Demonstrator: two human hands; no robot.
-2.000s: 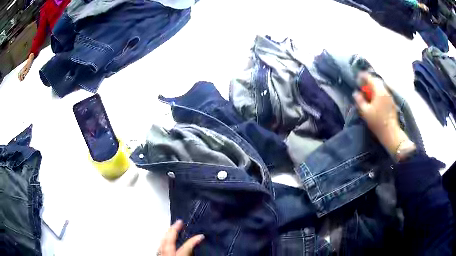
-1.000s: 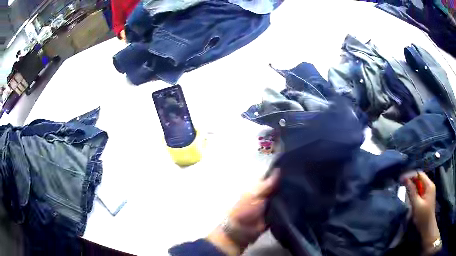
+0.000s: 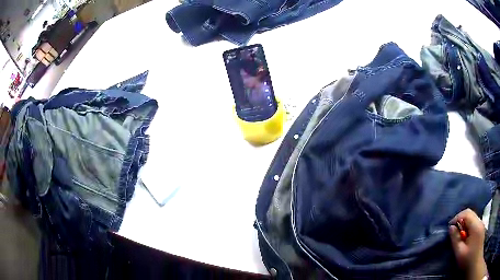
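A dark blue denim jacket point(image 3: 340, 180) lies spread in front of me, from the middle to the right. Its button placket point(image 3: 276, 178) with metal buttons and a strip of grey inside run along its left side. A round opening near its top right shows pale lining. My right hand point(image 3: 469, 240) is at the jacket's lower right edge, closed around thread snips point(image 3: 463, 232) with orange-red handles. The blades cannot be made out. My left hand is not in view.
A smartphone point(image 3: 251, 82) with a lit screen stands in a yellow holder point(image 3: 262, 131) left of the jacket. Other denim jackets lie at left point(image 3: 93, 147), far side point(image 3: 241, 16) and right point(image 3: 458, 65). A thin pale stick point(image 3: 160, 200) lies on the white table point(image 3: 203, 219).
The jacket, bunched and blurred a second ago, now lies spread out. My left hand has left the picture. The view has shifted, so the phone and left pile appear further right and higher.
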